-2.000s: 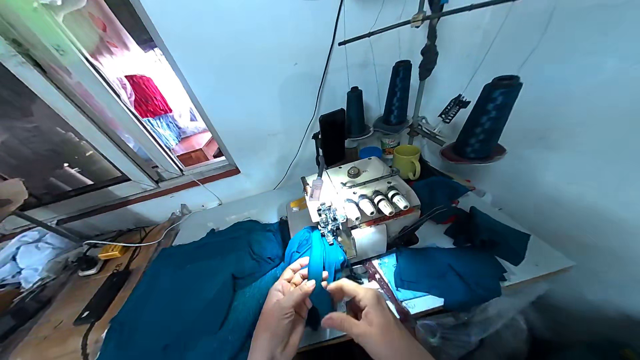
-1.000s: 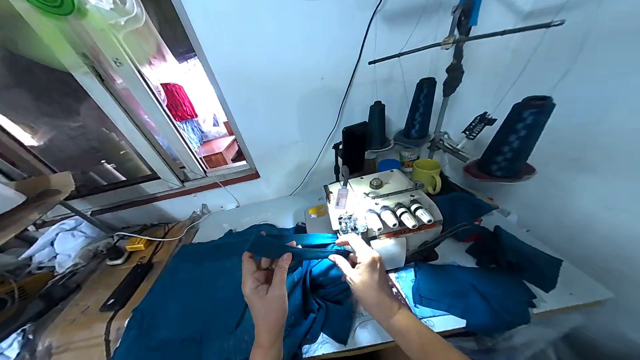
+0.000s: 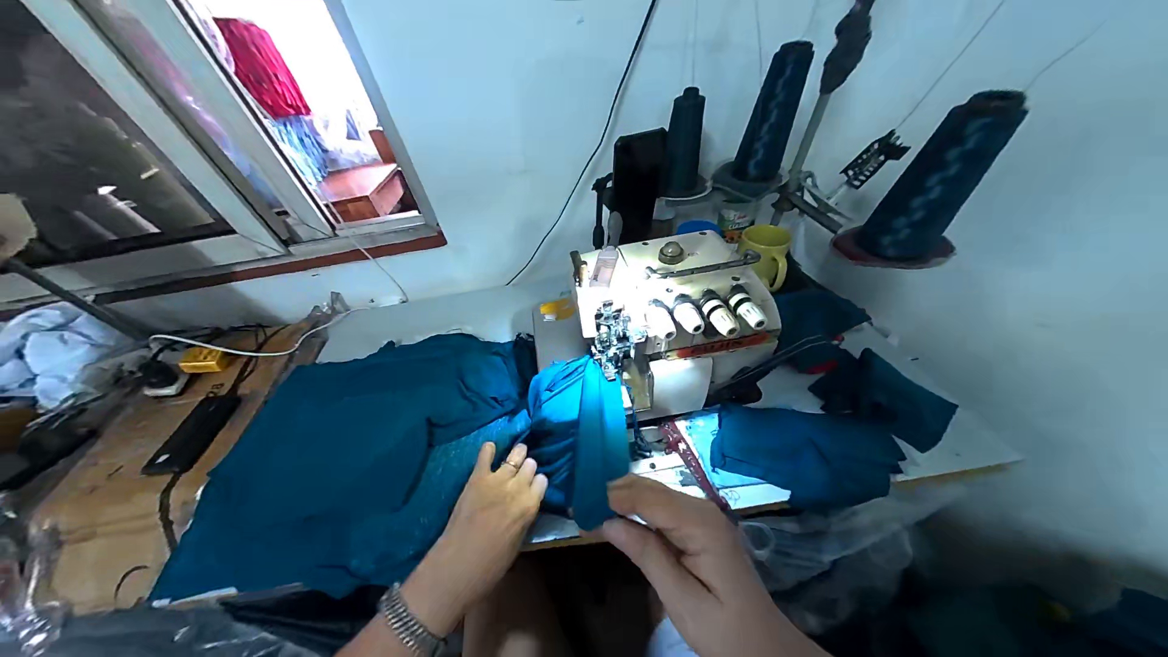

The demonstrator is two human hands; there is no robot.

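Observation:
An overlock sewing machine (image 3: 680, 292) stands lit on the table. A folded teal fabric band (image 3: 600, 447) runs from its presser foot toward me, the near end pinched between the thumb and fingers of my right hand (image 3: 684, 547). My left hand (image 3: 502, 493), with a ring and a metal watch, lies on the gathered teal fabric (image 3: 552, 411) left of the band; its fingertips press the cloth, and whether they grip it is hidden. A large teal garment piece (image 3: 347, 447) spreads over the table to the left.
Teal cloth pieces (image 3: 803, 452) lie at the right. Thread cones (image 3: 944, 182) and a yellow mug (image 3: 766, 255) stand behind the machine. At the left are a black power strip (image 3: 193, 433) and a white cable (image 3: 265, 352). Clear plastic (image 3: 821, 547) hangs below the table's right edge.
The band, held up between both hands a second ago, now runs straight from the presser foot to my right hand. My left hand has let go of it and moved down onto the fabric.

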